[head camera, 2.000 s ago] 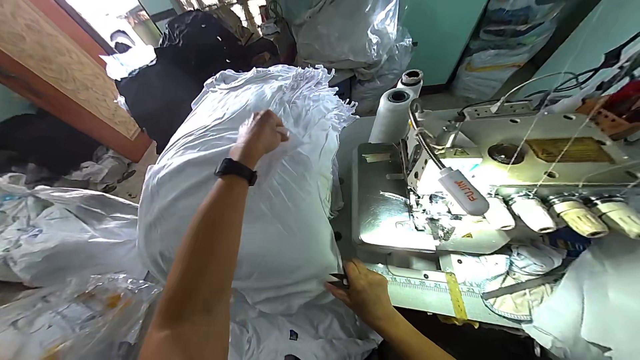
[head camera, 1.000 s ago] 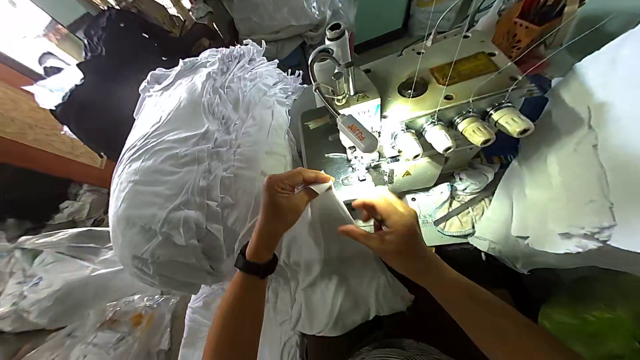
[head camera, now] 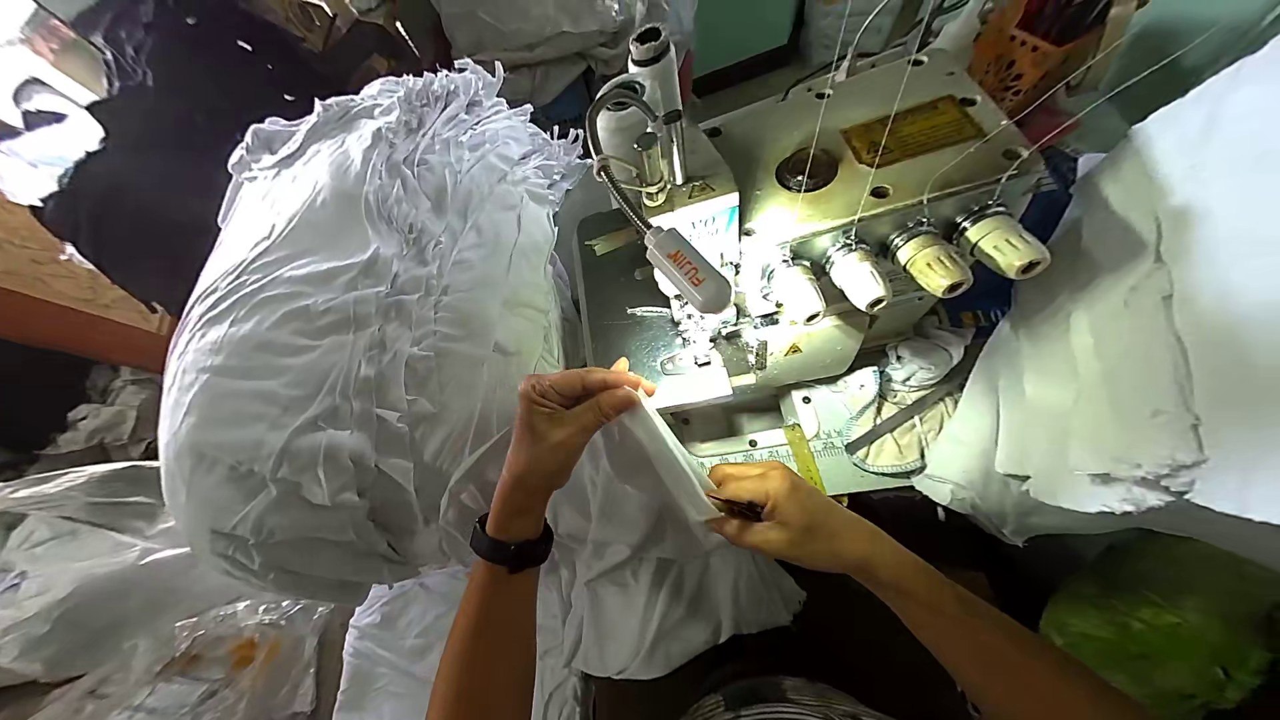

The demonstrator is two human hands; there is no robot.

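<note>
A piece of white fabric (head camera: 665, 560) hangs from both hands in front of the overlock sewing machine (head camera: 830, 170). My left hand (head camera: 575, 425) pinches its upper corner just below the lit needle area (head camera: 695, 350). Lower down the same edge, my right hand (head camera: 775, 510) grips the fabric and also has a small dark tool, perhaps thread snips (head camera: 738, 508), within its fingers. To the left stands a large bundle of white fabric pieces (head camera: 360, 350). A small lamp marked Fujin (head camera: 688, 270) shines on the presser foot.
Stacked white cloth (head camera: 1100, 330) lies at the right. Four thread tension knobs, seen as several dials (head camera: 930, 262), line the machine's front. A measuring tape (head camera: 803, 458) is on the table edge. Clear plastic bags (head camera: 250, 650) sit lower left, an orange basket (head camera: 1030, 55) behind the machine.
My right hand has closed on the fabric edge, where its fingers were apart a second ago. Two seconds ago my left hand lay on the big bundle.
</note>
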